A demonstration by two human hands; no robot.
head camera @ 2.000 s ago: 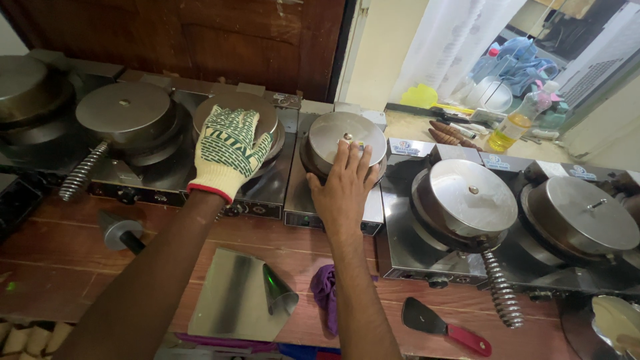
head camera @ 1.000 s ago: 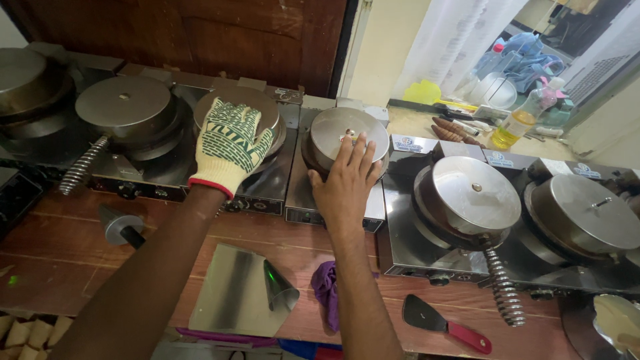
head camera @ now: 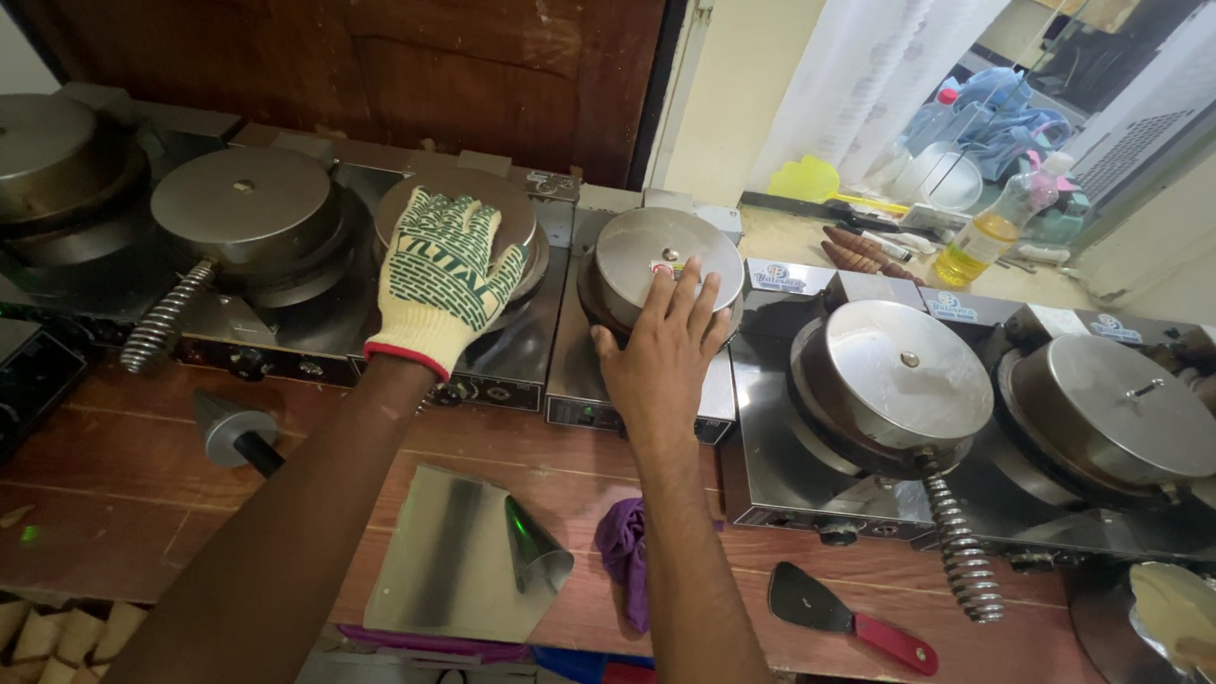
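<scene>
My left hand (head camera: 442,275), in a cream knit glove with green grip pattern and red cuff, lies flat on the round metal lid (head camera: 513,204) of a waffle cone baker. The bare right hand (head camera: 665,347) rests with spread fingers on the lid (head camera: 655,237) of the neighbouring baker. Neither hand holds anything. Below them on the wooden counter are a metal sheet (head camera: 432,560) with a metal cone form (head camera: 537,546) on it, a purple cloth (head camera: 622,551) beside my right forearm, and a spatula with a red handle (head camera: 893,641).
More cone bakers with coiled handles stand at left (head camera: 242,195) and right (head camera: 907,370). A cone-shaped roller (head camera: 228,432) lies near my left forearm. Rolled cones (head camera: 71,641) are at bottom left, a bowl of batter (head camera: 1178,608) at bottom right, and a bottle (head camera: 983,237) on the sill.
</scene>
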